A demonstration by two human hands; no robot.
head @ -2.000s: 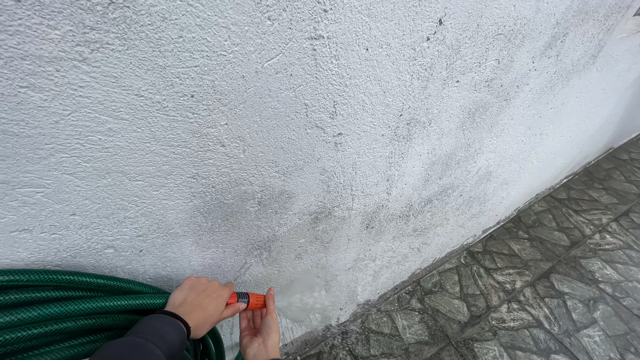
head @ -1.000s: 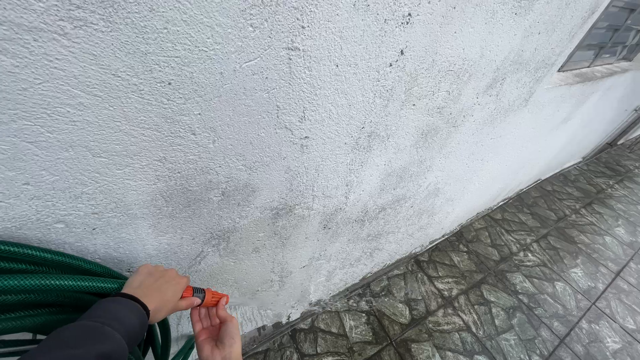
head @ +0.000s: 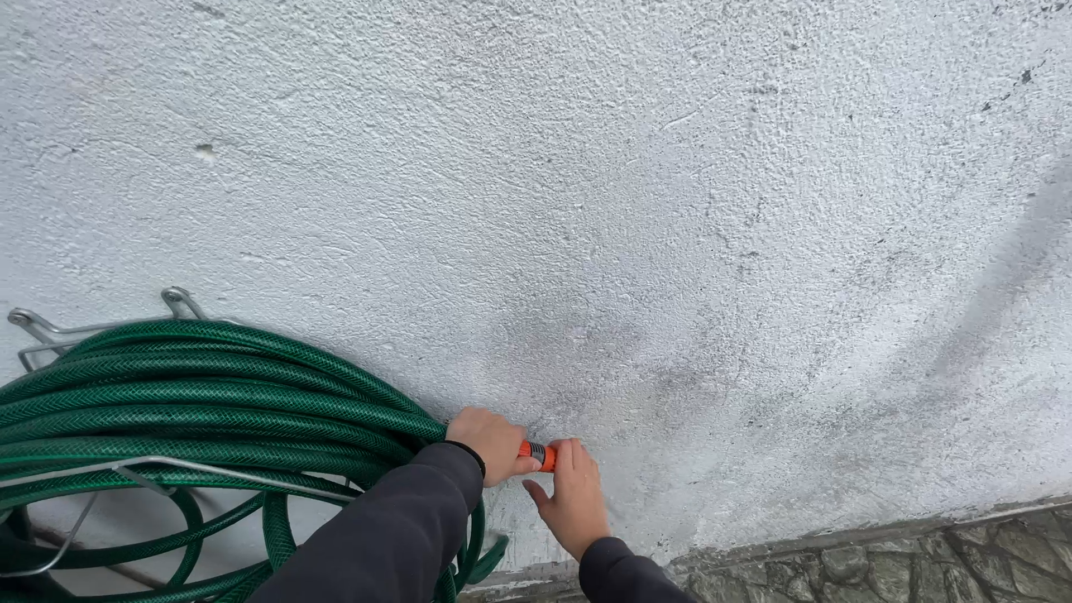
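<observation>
A green garden hose [head: 251, 394] hangs coiled on a metal wire hanger [head: 180, 301] at the lower left. Just right of the coil, my left hand [head: 494, 445] is closed around the hose end at an orange and grey hose connector [head: 538, 455]. The fingertips of my right hand [head: 574, 494] touch the connector's right end, with the thumb held apart below it. Whether those fingers grip it firmly cannot be told. The hose inside my left hand is hidden.
A rough white plastered wall [head: 628, 209] with grey stains rises behind the hose and hands. Stone-patterned paving [head: 904, 574] runs along its base at the lower right.
The view has swung left, bringing more of the coil and its hanger into sight. Both hands remain at the orange connector; my right thumb now stands apart from it.
</observation>
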